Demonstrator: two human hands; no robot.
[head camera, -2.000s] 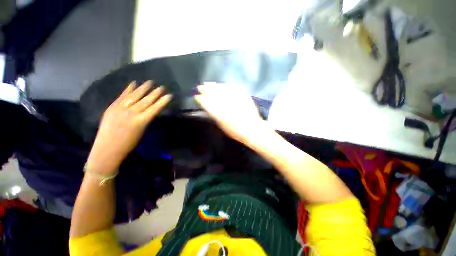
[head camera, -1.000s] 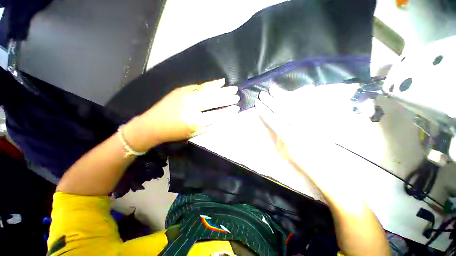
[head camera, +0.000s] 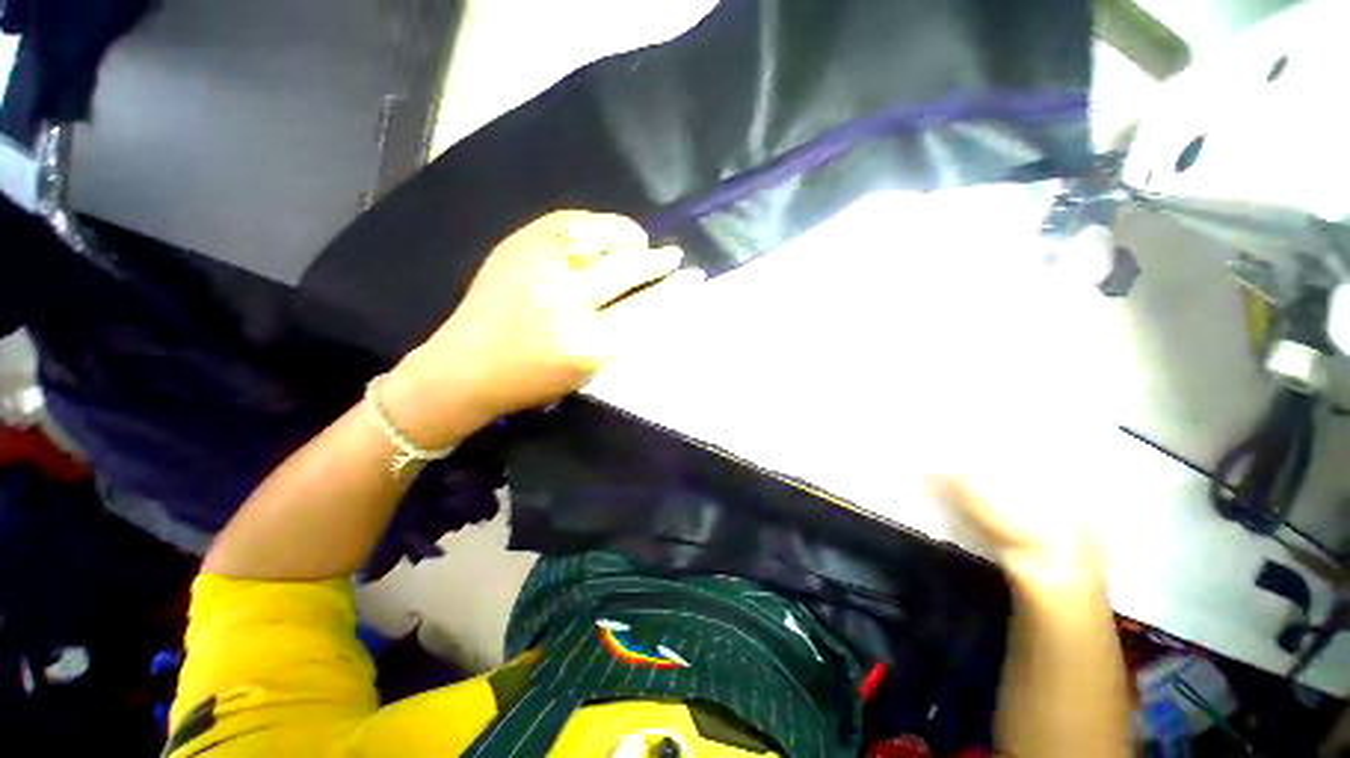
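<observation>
The long dark panel (head camera: 681, 119) curves across the table, with a purple-blue seam strip (head camera: 874, 131) along it. My left hand (head camera: 555, 304) grips the panel's lower edge at the end of the visible strip, fingers bent. My right hand (head camera: 1022, 511) is blurred and washed out by the lamp over the table's front right, away from the panel; its fingers cannot be made out clearly. The panel's right end lies beside the needle area (head camera: 1088, 200) of the white sewing machine (head camera: 1236, 126).
Black shears (head camera: 1266, 459) lie at the right behind the machine head, near a small yellow-handled tool (head camera: 1258, 319). A grey board (head camera: 237, 133) is at the upper left. Dark cloth (head camera: 193, 356) hangs at the left. The table's front edge (head camera: 770, 471) runs above my lap.
My right hand has left the panel and moved right and toward the table's front edge. My left hand stays on the panel. The view has shifted slightly.
</observation>
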